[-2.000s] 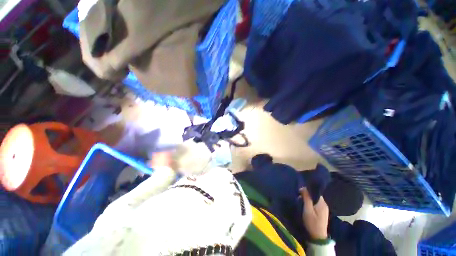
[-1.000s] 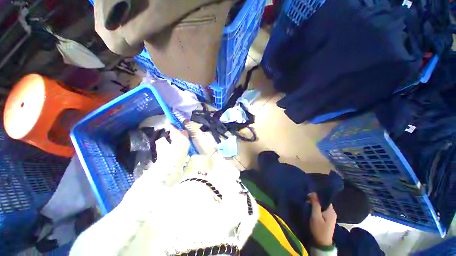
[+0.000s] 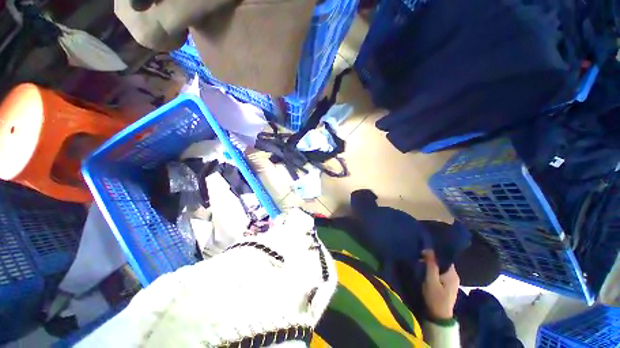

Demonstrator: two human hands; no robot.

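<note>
The navy garment (image 3: 398, 238) lies bunched over my lap, beside a green, yellow and black striped cloth. My right hand (image 3: 442, 289) grips its folds, with the thumb side up and the other fingers partly hidden by cloth. My left arm, in a white knit sleeve with black braided trim, reaches across the lower left. A small blurred pinkish patch at the sleeve's end, by the near crate's rim, may be part of my left hand. Its fingers cannot be made out.
A blue crate (image 3: 112, 228) at left holds fabric scraps and clear plastic. An orange stool (image 3: 64, 146) stands beyond it. Black strips (image 3: 289, 156) lie on the floor. Brown garments (image 3: 251, 47) cover a crate at the top. Navy garments (image 3: 476, 75) and a tilted blue crate (image 3: 510, 211) are at right.
My left arm has drawn back from over the near crate towards my lap, uncovering more of its contents. The view has shifted. My right hand still holds the navy garment.
</note>
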